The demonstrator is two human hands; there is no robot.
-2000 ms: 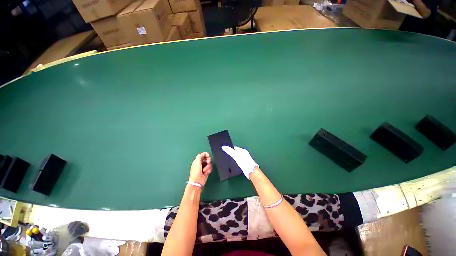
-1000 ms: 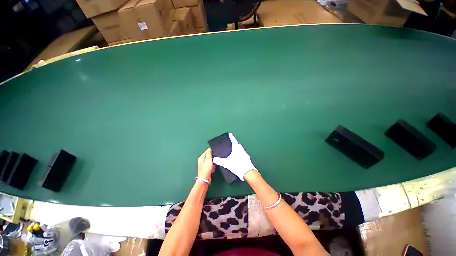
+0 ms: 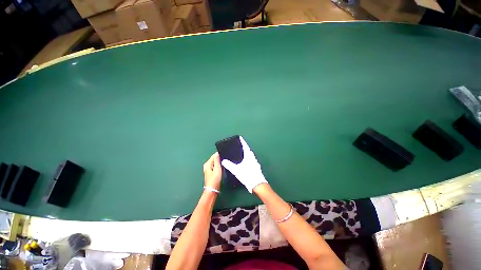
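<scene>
A black oblong unit is in front of me on the green belt, its flat dark face up. My right hand, in a white glove, lies over its middle and right edge and grips it. My bare left hand is at its left edge, fingers against its side; I cannot tell if small parts are in it. The unit's near end is mostly hidden by the glove.
Several black units stand on the belt at left and right. A silvery-clear packet lies at far right. Leopard-print cloth covers the near edge. Cartons are stacked behind. A phone lies at lower right.
My left hand has come to the unit's left side, and my gloved hand has moved from resting on top to gripping it. The silvery-clear packet has appeared at far right.
</scene>
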